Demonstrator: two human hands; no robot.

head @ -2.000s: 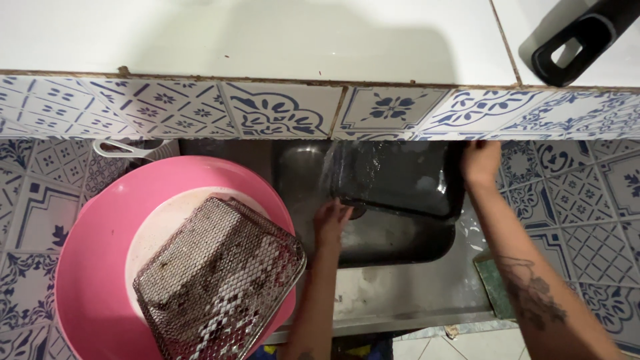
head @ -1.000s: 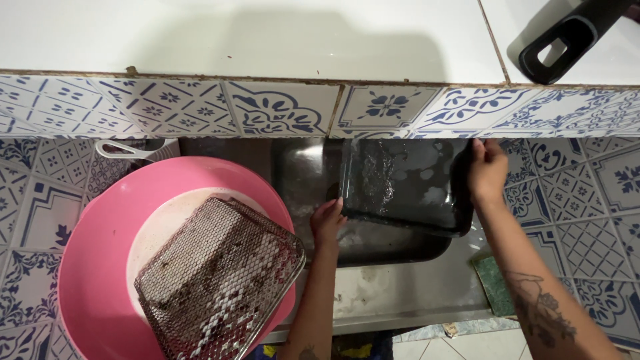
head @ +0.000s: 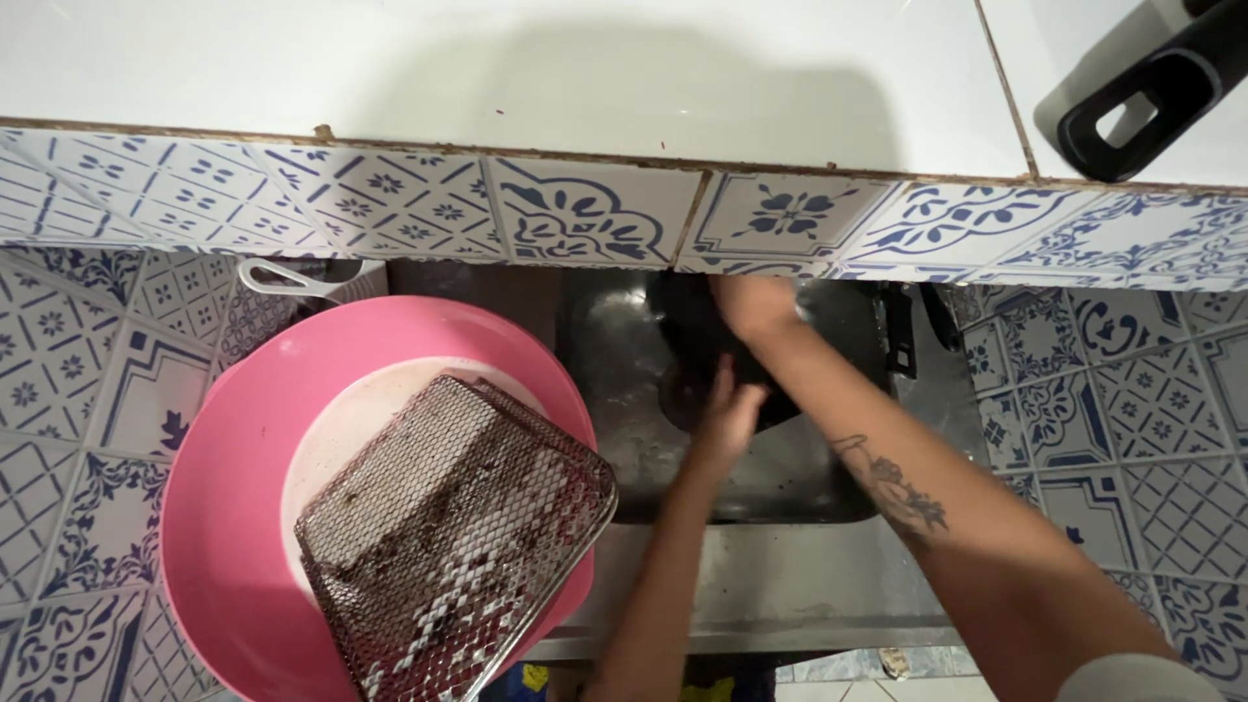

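A black rectangular pan (head: 780,390), partly in shadow, is tilted inside the metal sink basin (head: 634,487). At its lower left edge is my left hand (head: 729,419), fingers raised against it; whether they grip is unclear. My right hand (head: 756,304) reaches over the pan near the ledge, blurred, and its fingers are hidden. To the left of the basin, a metal mesh basket (head: 458,526) with brown residue rests tilted in a large pink plastic tub (head: 234,468).
A tiled ledge (head: 595,214) overhangs the sink's far side. On top at the right lies a black pan handle (head: 1131,117). Another black handle (head: 900,331) shows by the basin's right rim. A white plastic handle (head: 283,278) stands behind the tub.
My right hand has moved left, from the pan's right edge to above its middle. The pan, held up by both sides before, is now lower and tilted. The green sponge at right is hidden.
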